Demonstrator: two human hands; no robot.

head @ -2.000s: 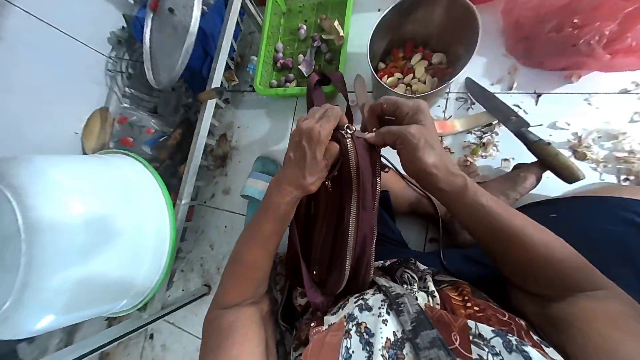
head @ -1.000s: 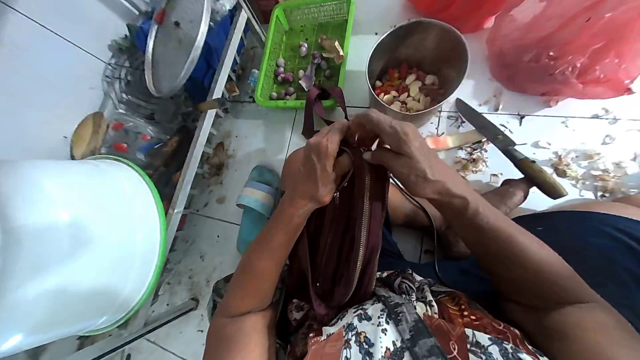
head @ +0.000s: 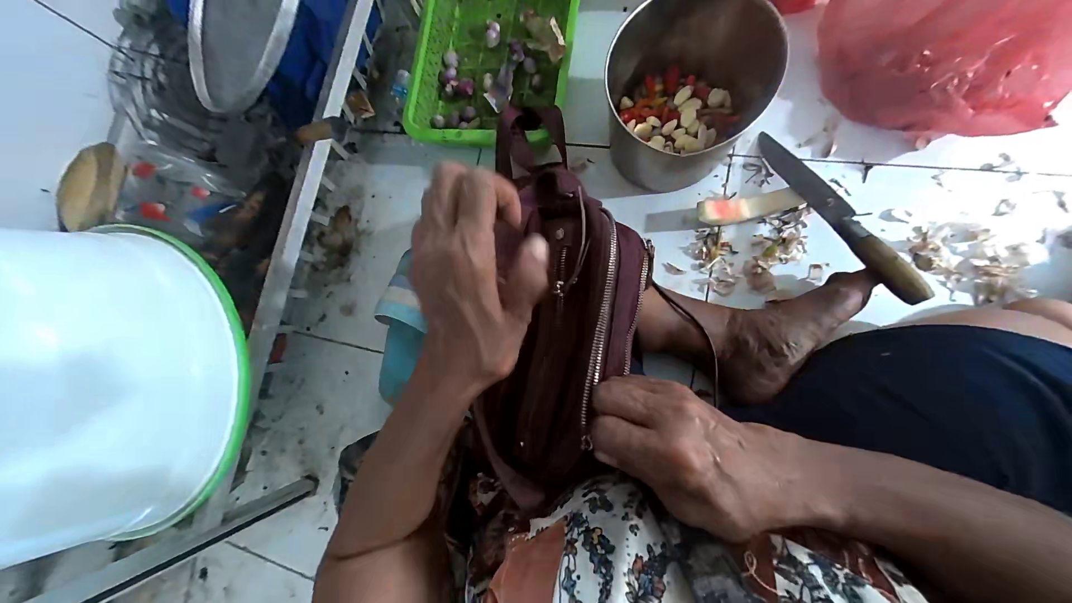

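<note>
A maroon zippered bag (head: 561,335) lies upright on my lap, its strap loop (head: 529,134) pointing away from me. My left hand (head: 477,268) is at the bag's upper left side, thumb and fingers apart; whether its hidden fingers touch the fabric is unclear. Down at the near end of the long metal zipper (head: 605,310), my right hand (head: 678,444) has its fingers closed at the zipper pull, which shows just beside the fingertips. A second zipper runs along the bag's right side, and a thin cord hangs there.
Beyond the bag are a green plastic basket (head: 419,109) of shallots and a metal pot (head: 624,159) holding chillies and peeled cloves. A knife (head: 837,213) lies on the tiles among peelings, near my foot. A red plastic bag (head: 938,67) is far right, a white bucket (head: 109,385) left.
Both hands were together at the bag's far end. My right hand has moved down along the zipper to the near end, while my left hand has stayed near the top and its fingers have spread.
</note>
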